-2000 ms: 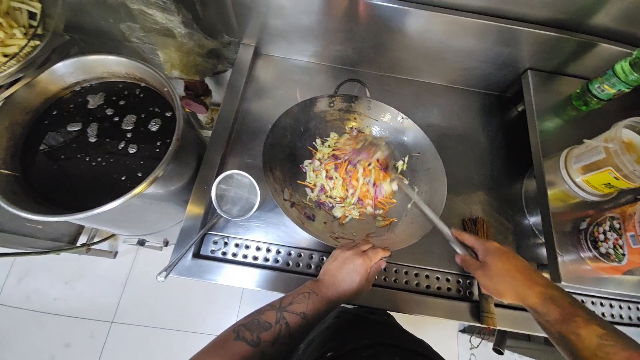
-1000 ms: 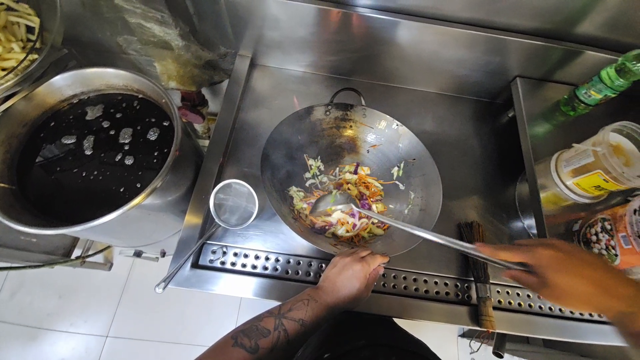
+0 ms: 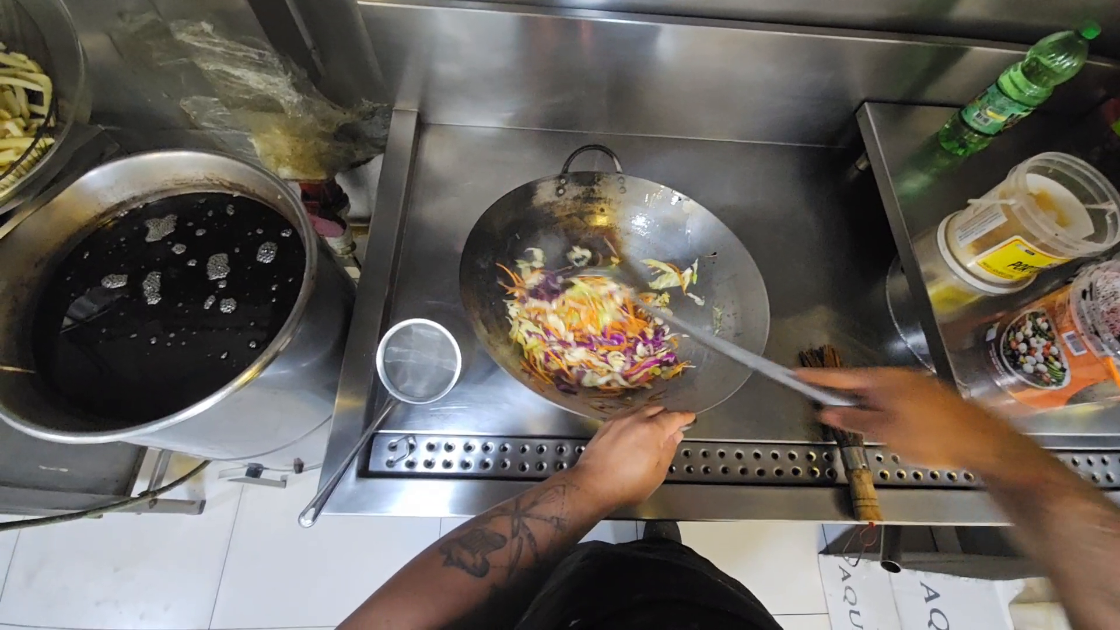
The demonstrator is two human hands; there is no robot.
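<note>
A steel wok (image 3: 735, 306) with a loop handle at its far rim sits on the stainless-steel stove top. Shredded vegetables (image 3: 586, 328), orange, purple and pale green, lie mostly in its left and near part. My left hand (image 3: 637, 451) is closed at the wok's near edge; the grip itself is hidden under the fingers. Blurred by motion, my right hand (image 3: 901, 416) holds the metal handle of a long utensil (image 3: 744, 354), whose head is blurred among the vegetables. A bamboo-handled brush (image 3: 857, 477) lies partly beneath my right hand.
Left of the wok lies a fine-mesh strainer (image 3: 418, 360), beside a large pot (image 3: 319, 289) of dark liquid. A perforated drain strip (image 3: 744, 462) runs along the near edge. At right stand a green bottle (image 3: 1006, 101), a plastic tub (image 3: 1019, 232) and an orange-labelled jar (image 3: 1063, 337).
The utensil's head has moved from the near left of the wok toward its middle, with my right hand shifting left since one second ago. My left hand stays at the near rim.
</note>
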